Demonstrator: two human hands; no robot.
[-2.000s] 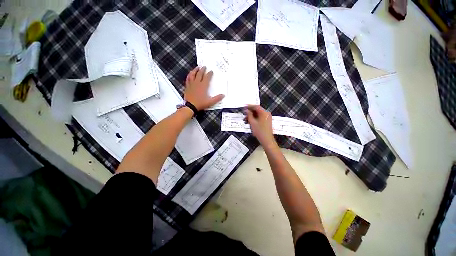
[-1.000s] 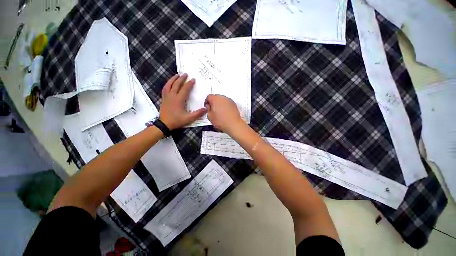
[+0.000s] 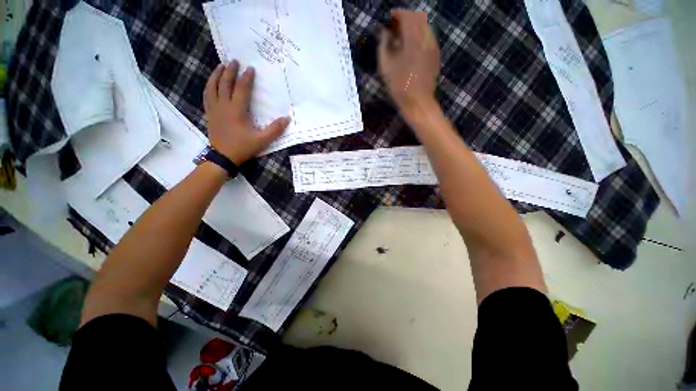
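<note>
A square white paper pattern [image 3: 320,69] with printed lines lies on the dark plaid cloth [image 3: 488,84]. My left hand [image 3: 240,118] lies on its left and lower-left edge, fingers spread. My right hand [image 3: 410,61] is over the cloth to the right of the pattern, off the paper. Its fingers are curled and blurred, and whether it holds a pin cannot be told. A curved band pattern [image 3: 366,168] lies below, partly hidden under my right forearm.
A pointed pattern [image 3: 91,69] with a curling strip, long panels [image 3: 244,218] and a short straight strip [image 3: 298,263] lie left and near. A diagonal strip [image 3: 576,84] and a large pattern [image 3: 649,99] lie right. A yellow and dark box [image 3: 576,328] is beside my right sleeve.
My right hand has left the square pattern's lower part and moved up and right over the cloth. My left hand stays on the pattern's left side. The view has shifted.
</note>
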